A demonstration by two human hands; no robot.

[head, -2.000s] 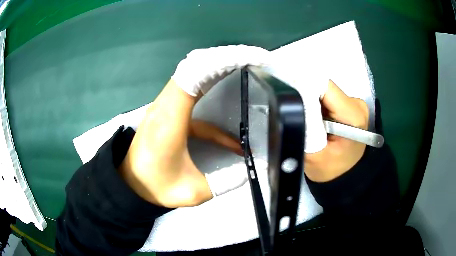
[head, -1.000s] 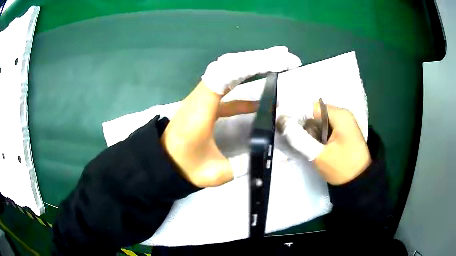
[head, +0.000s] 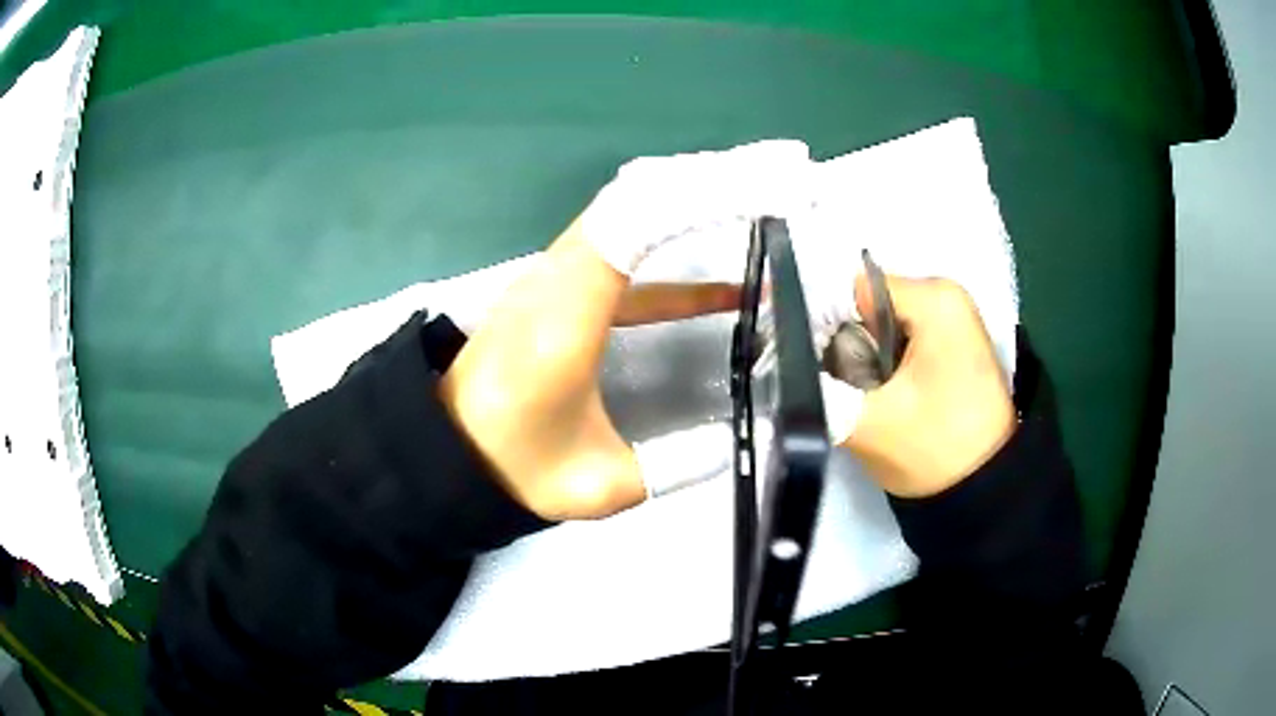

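Note:
A black phone middle frame [head: 798, 420] stands nearly edge-on to the camera, its lower end nearest me, with small bright holes in its rail. My left hand [head: 553, 378], with white finger cots on some fingers, grips the frame from the left, fingertips at its far end and thumb at its side. My right hand [head: 931, 385], also with white finger cots, is just right of the frame and holds tweezers [head: 882, 315], whose rear end points up and away. The tweezer tip is hidden behind the frame. A white foam sheet [head: 560, 616] lies under both hands.
A white tray or foam pad [head: 35, 308] with small dark dots lies at the left edge. The bench is green [head: 350, 168]. A pale grey machine cabinet [head: 1224, 420] stands at the right. Yellow-and-black marking shows at the lower left.
Since one second ago the phone middle frame has turned slightly, so its opening shows between the rails. My right hand has shifted a little left. Earlier the tweezers' rear end pointed right.

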